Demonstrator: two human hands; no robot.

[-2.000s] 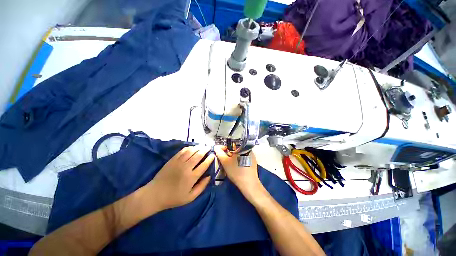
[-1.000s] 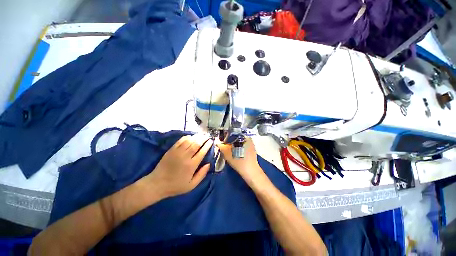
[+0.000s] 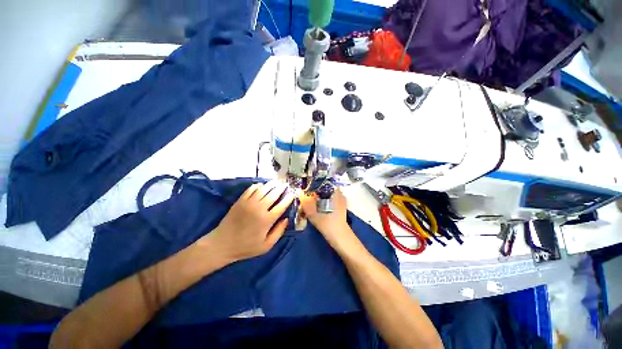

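A navy garment piece lies over the table's front, its upper edge under the machine head. My left hand lies flat on it, fingertips beside the lit needle area. My right hand is right of the needle, fingers bent at the cloth edge and partly hidden by the machine's metal parts. The two hands' fingertips are close together. Whether my fingers pinch the cloth cannot be seen clearly. A thin navy strap curls off the cloth's upper left edge.
The white sewing machine fills the right. Scissors with a red handle and a yellow loop lie right of the needle, beside black strips. A long navy piece stretches across the left. A ruler scale runs along the front edge.
The cloth between my hands has shifted slightly, with its folds changed in front of the needle. My hands keep nearly the same place beside the needle. The whole view has moved a little.
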